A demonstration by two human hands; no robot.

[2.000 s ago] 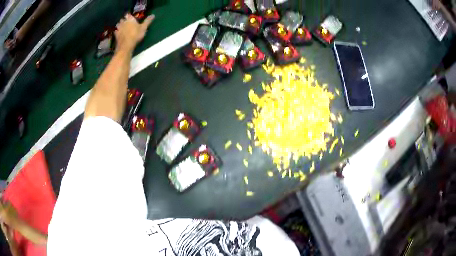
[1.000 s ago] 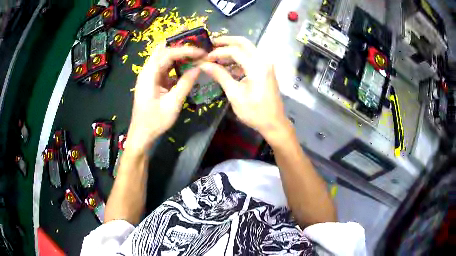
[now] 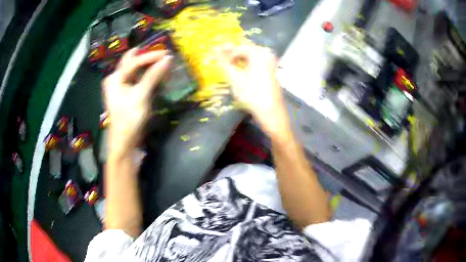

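My left hand [image 3: 132, 97] holds a device unit [image 3: 178, 84] at its red end, left of the yellow heap; the unit's green and silver part points down and right. My right hand [image 3: 251, 77] is over the right side of the heap of small yellow pieces [image 3: 204, 38], with its fingers bent. The image is blurred, and I cannot tell whether a yellow piece is between the right fingertips. The fingers of my left hand partly cover the unit's red end.
More device units [image 3: 87, 156] lie on the dark bench at lower left, and others [image 3: 116, 43] cluster at upper left. A green conveyor with a white rail [image 3: 56, 102] curves along the left. The white machine [image 3: 306, 56] at right bears another unit [image 3: 396, 105]. A red tray [image 3: 46, 245] shows at lower left.
My hands were together at the unit and are now apart. My left hand has moved left with the unit, and my right hand is now over the heap's right side.
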